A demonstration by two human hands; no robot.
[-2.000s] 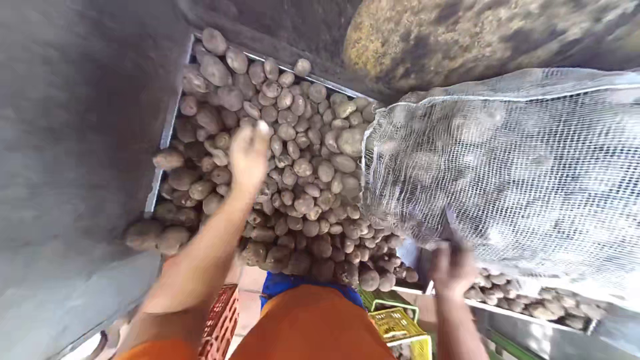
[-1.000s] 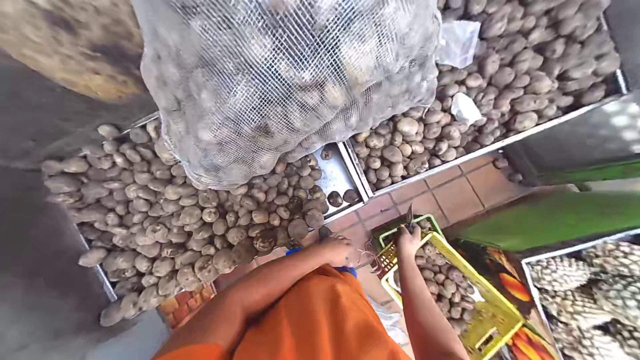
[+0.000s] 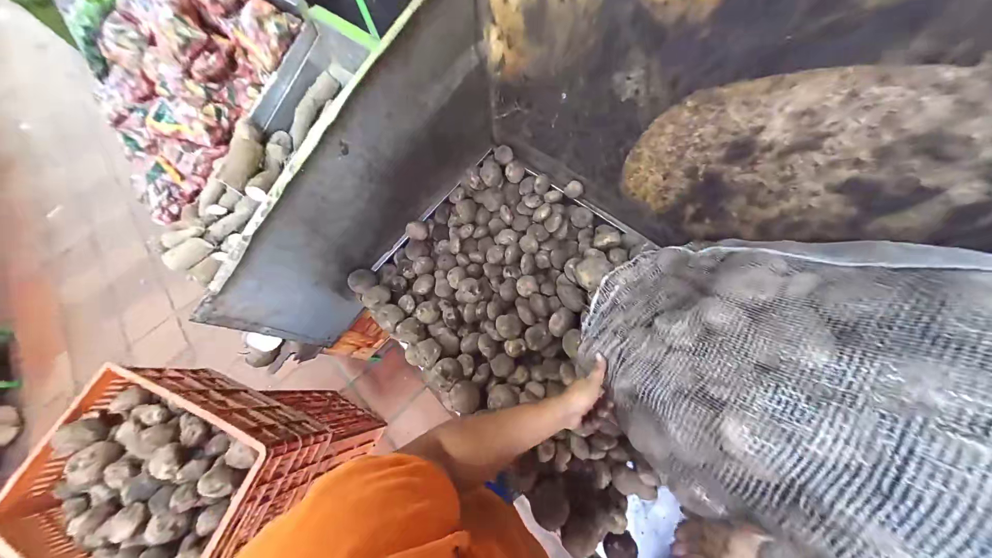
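A large white mesh sack (image 3: 798, 372) full of potatoes lies at the right, its near end beside a heap of loose potatoes (image 3: 496, 287) in a metal-edged bin. My left hand (image 3: 587, 394) grips the side of the sack near that end, thumb up and the other fingers mostly hidden. At the bottom edge, partly under the sack, is my right hand (image 3: 717, 539); the mesh and the frame edge hide its fingers, so its hold cannot be made out. More potatoes lie below my left wrist, between my body and the sack.
An orange plastic crate (image 3: 260, 442) of potatoes stands at lower left on the tiled floor. A grey metal partition (image 3: 364, 147) borders the bin. Beyond it are cassava roots (image 3: 240, 182) and a pile of red-and-white packages (image 3: 186, 77). A dark wall with a potato picture (image 3: 814, 155) rises behind.
My left hand was over the loose potatoes two seconds ago and is now at the sack. The knife seen earlier in my right hand is out of sight. The view has swung left since one second ago.
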